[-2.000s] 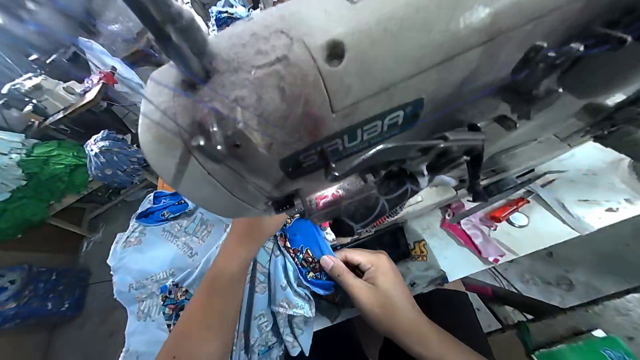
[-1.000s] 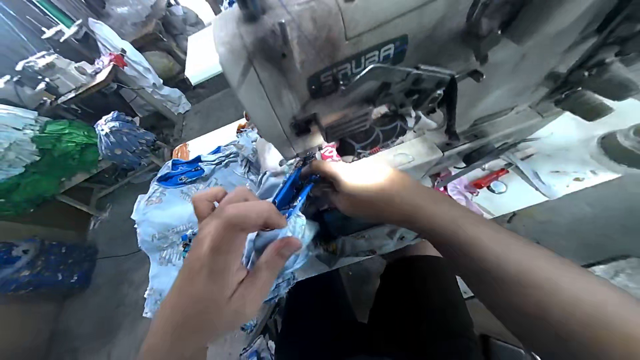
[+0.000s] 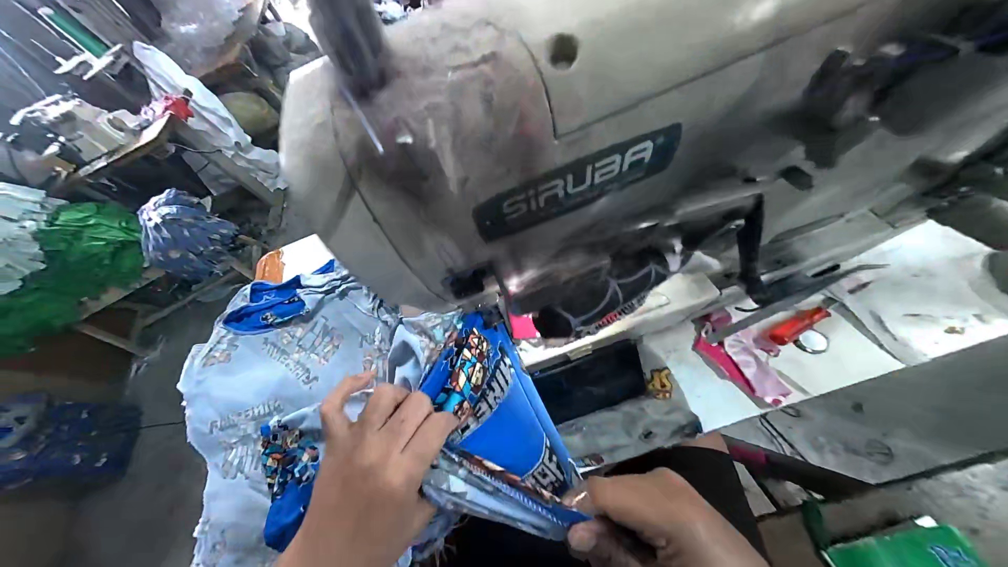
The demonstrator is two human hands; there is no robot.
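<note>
A Siruba sewing machine [image 3: 504,142] fills the upper middle. Below its head, blue printed fabric [image 3: 504,425] runs from the needle area down toward me. My right hand [image 3: 661,520] pinches the lower end of the fabric's seamed edge between thumb and fingers. My left hand [image 3: 378,465] lies over the light-blue part, fingers bent onto the cloth; its fingertips are partly hidden. A light-blue printed garment [image 3: 268,378] with a blue neckline spreads out at the left and joins the cloth under my left hand. The needle itself cannot be made out.
Pink fabric pieces [image 3: 748,362], a red-orange tool [image 3: 797,324] and a small round metal item [image 3: 811,341] lie on the white table at right. Green cloth [image 3: 87,252] and a bundle of blue cloth [image 3: 185,232] sit on a rack at left. A green item [image 3: 906,547] is at lower right.
My right hand has moved from beside the needle area down to the fabric's lower end. The blue printed fabric is now stretched out between the machine and my hands.
</note>
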